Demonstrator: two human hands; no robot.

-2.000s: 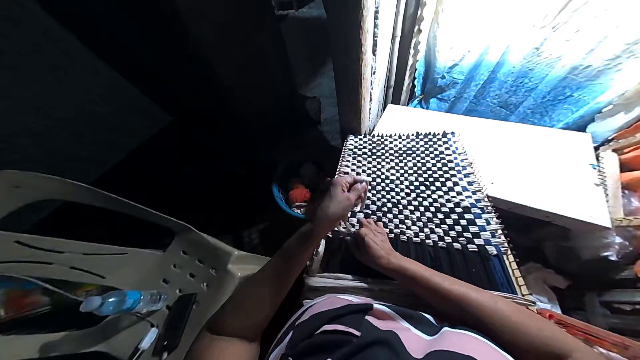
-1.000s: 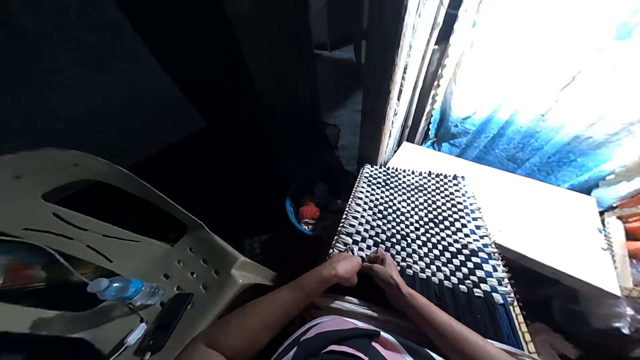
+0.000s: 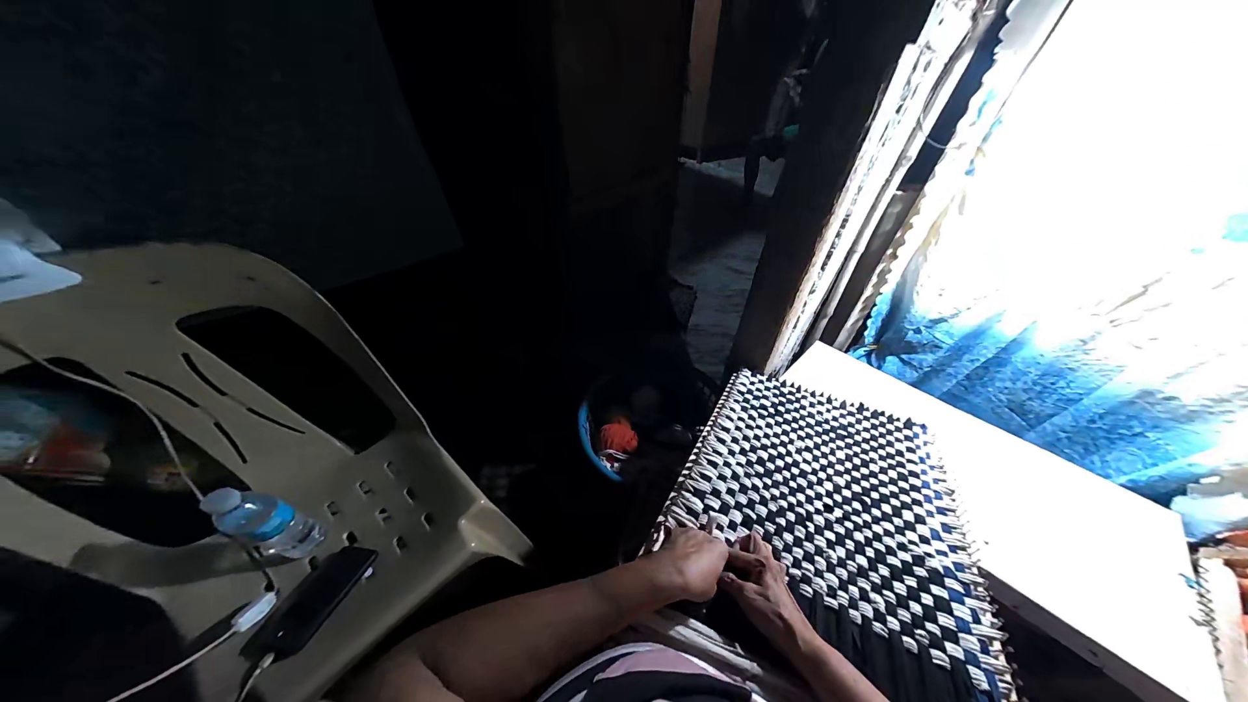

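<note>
A black and white checkered weave of fabric strips (image 3: 829,487) is stretched on a frame with pegs along its edges, tilted over my lap. My left hand (image 3: 694,564), curled into a fist, is at the near left part of the weave. Right beside it, my right hand (image 3: 765,590) has its fingers bent toward the left one, close to the border between the checkered part and the bare black strips (image 3: 848,639). Whether either hand grips a strip is hidden by the fingers.
A beige plastic chair (image 3: 439,487) at left carries a water bottle (image 3: 261,523), a black phone (image 3: 317,600) and white cables. Beyond the weave are a white board (image 3: 1053,507) and a blue curtain (image 3: 1063,390). A blue-rimmed basin (image 3: 587,444) holds orange material.
My hands were apart two seconds ago, the left one higher over the weave; they came together near its lower left part. The view has shifted toward the left.
</note>
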